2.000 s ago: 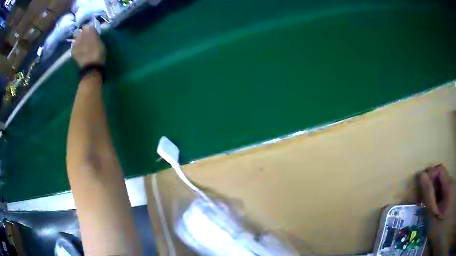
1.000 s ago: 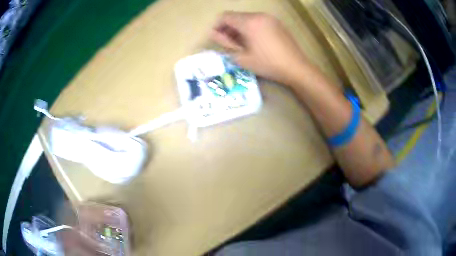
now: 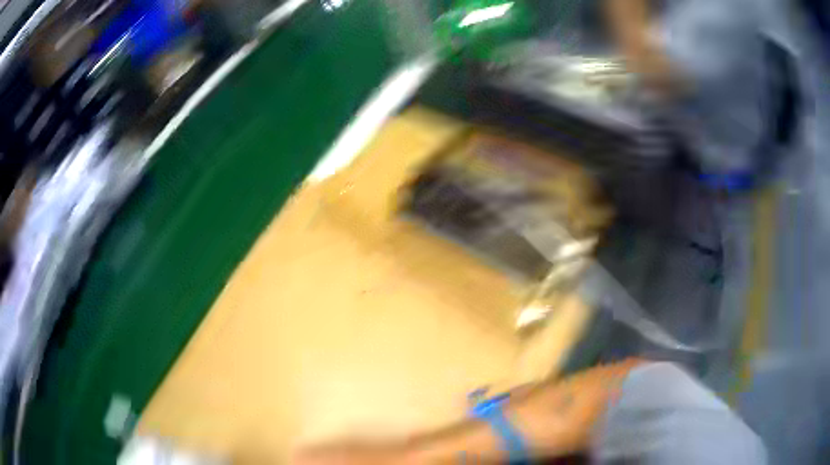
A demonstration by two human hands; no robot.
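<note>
The view is strongly blurred. My right hand (image 3: 364, 451), with a blue strap on its wrist, lies low over the cardboard work mat (image 3: 300, 318); the bottom edge cuts it off, so its fingers and anything in them cannot be made out. My left hand is out of the picture. A small white plug (image 3: 118, 415) is at the lower left over the green belt. A white blurred piece (image 3: 155, 450), perhaps bagged cord, shows at the bottom edge beside it. No open unit can be made out.
A cardboard tray (image 3: 546, 350) with a dark metal box (image 3: 473, 218) inside stands at the mat's far right. A green spool (image 3: 482, 27) is behind it. The green conveyor belt (image 3: 209, 173) runs along the left. Another person's arm (image 3: 637, 36) shows at the top right.
The view has swung towards the tray and spool. The open unit near my right hand is no longer visible, and my left hand has gone out of the picture.
</note>
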